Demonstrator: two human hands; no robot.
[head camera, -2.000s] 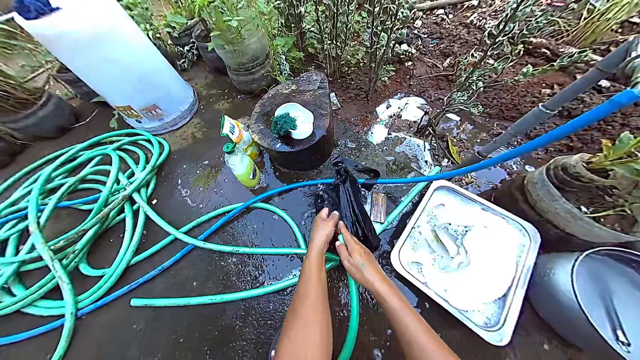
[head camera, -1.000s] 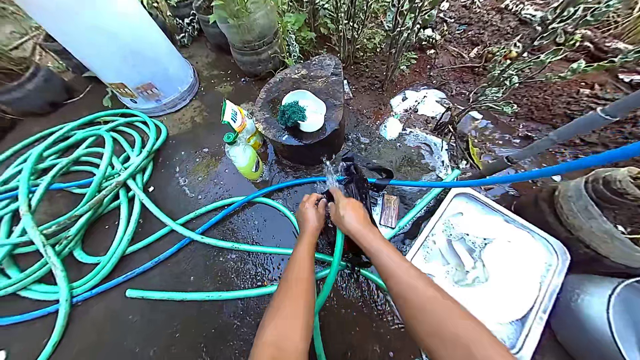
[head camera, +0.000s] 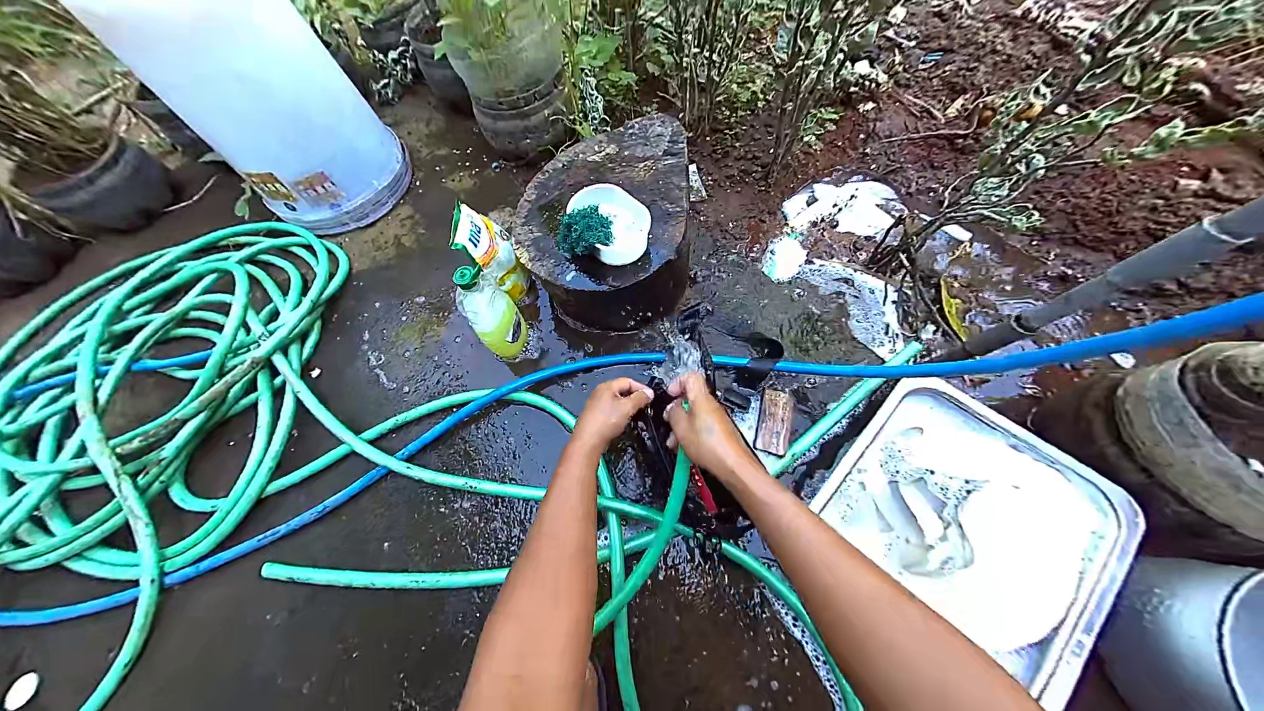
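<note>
My right hand (head camera: 699, 425) is closed around a green garden hose (head camera: 675, 513) near its end, and water sprays out ahead of the fingers. Just to the left, my left hand (head camera: 614, 407) pinches something small at the edge of a wet black item (head camera: 657, 444), whose kind I cannot tell. That item hangs below both hands, partly hidden by the hose and my right hand, with a red part (head camera: 703, 492) low on it. Behind the hands a blue hose (head camera: 839, 369) crosses the view. A wooden-backed brush or block (head camera: 775, 422) lies right of my right hand.
A metal tray (head camera: 1121, 523) of soapy water stands at right, beside a metal pot (head camera: 1170, 627). A wood stump (head camera: 602, 291) bears a white dish (head camera: 624, 225) and green scrubber (head camera: 585, 231). A green-capped bottle (head camera: 494, 318) and detergent packet (head camera: 488, 247) stand left of it. Coiled green hose (head camera: 128, 434) fills the left.
Two seconds ago my hands were at the black item, with no hose visibly gripped. My right hand now holds the spraying green hose, and my left hand has moved slightly apart from it.
</note>
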